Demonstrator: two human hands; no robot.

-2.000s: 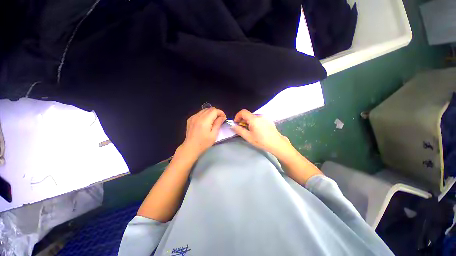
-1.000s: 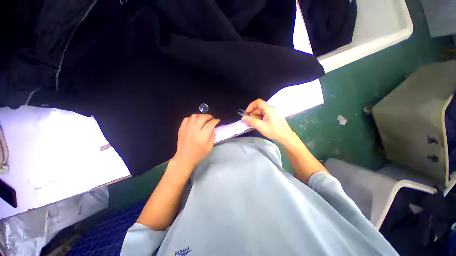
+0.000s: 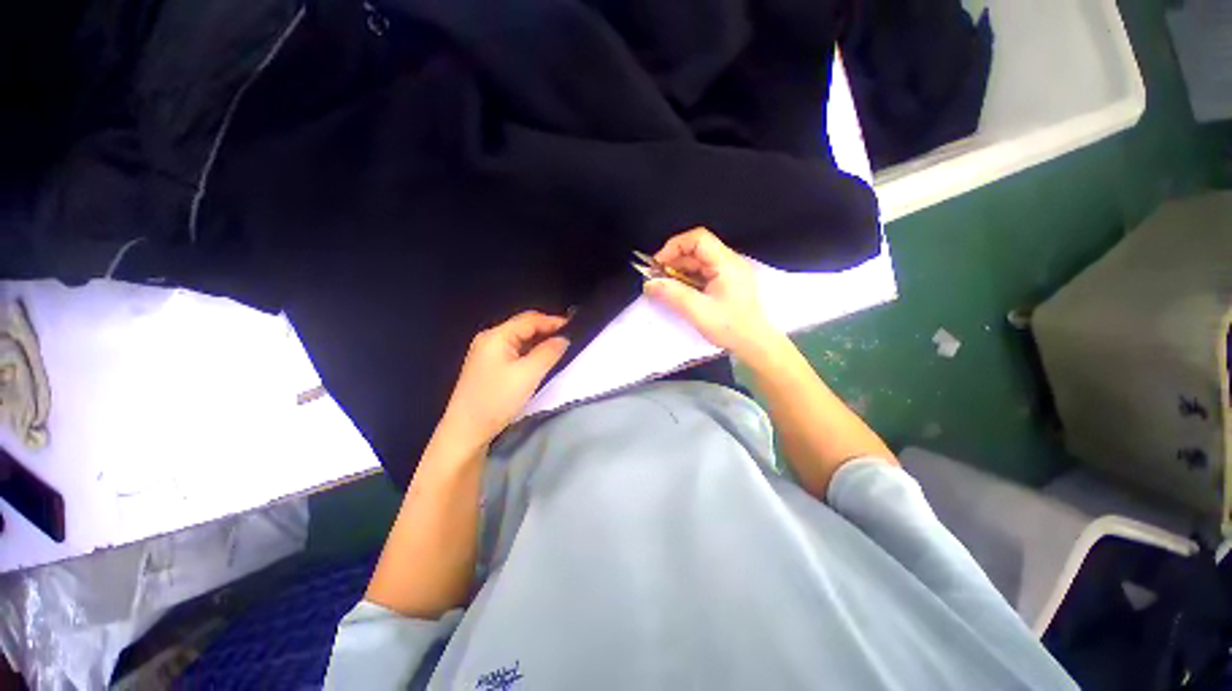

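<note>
A black garment [image 3: 378, 230] lies spread over the white-topped table and hangs past its front edge at the left. My left hand [image 3: 503, 371] pinches the garment's edge near the table's front, with a small shiny bit, perhaps a button, at its fingertips. My right hand [image 3: 713, 290] holds small thread snips [image 3: 649, 263] between thumb and fingers; the blades point left and look apart, over the black cloth. No thread can be made out.
The white table [image 3: 203, 405] bears a dark phone [image 3: 30, 497] and a crumpled beige cloth [image 3: 20, 378] at left. A white bin [image 3: 1067, 108] with black cloth stands at upper right. Beige and grey bins stand at right. Clear plastic [image 3: 176, 567] hangs below the table.
My right hand with the snips has moved up and away from the table edge. My left hand has moved slightly left and down, and the garment's edge has shifted, baring more white tabletop.
</note>
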